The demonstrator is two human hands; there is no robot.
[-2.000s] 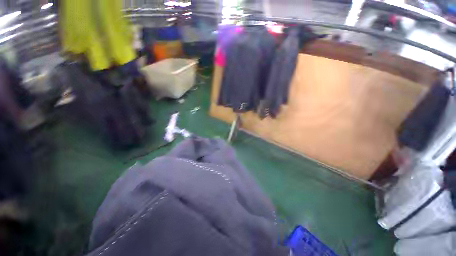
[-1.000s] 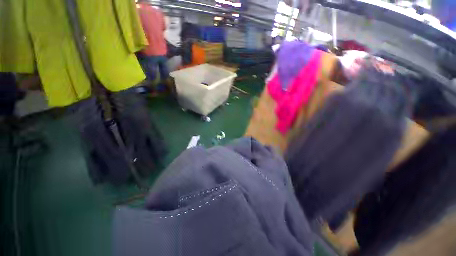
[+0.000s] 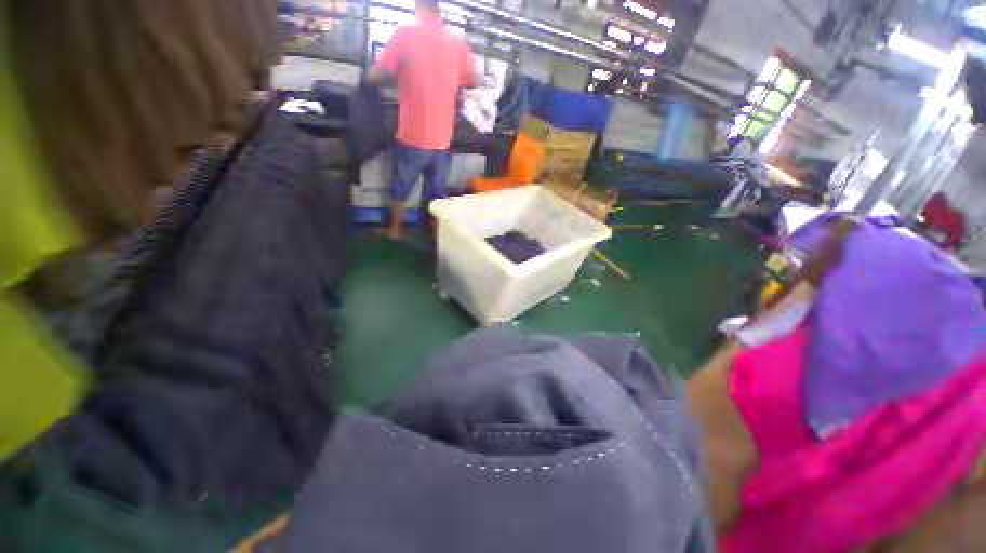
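A dark grey-navy garment (image 3: 519,497) is bundled right in front of me at the bottom centre. Pale basting stitches run in curved dashed lines across it, and a pocket-like opening shows near its middle. Neither my left hand nor my right hand can be seen; the cloth fills the place where they might be. An off-white bin (image 3: 487,270) stands ahead on the floor with a little dark cloth inside.
Dark garments (image 3: 238,292) hang close on the left beside yellow-green cloth (image 3: 38,378). Purple cloth (image 3: 897,313) and pink cloth (image 3: 778,432) lie close on the right. A person in a salmon top (image 3: 427,86) stands behind the bin. The floor (image 3: 660,281) is green.
The bin is larger and nearer. The purple and pink cloth has come close on the right, and the dark garments on the left fill more of the view. The bundled garment stays in front of me.
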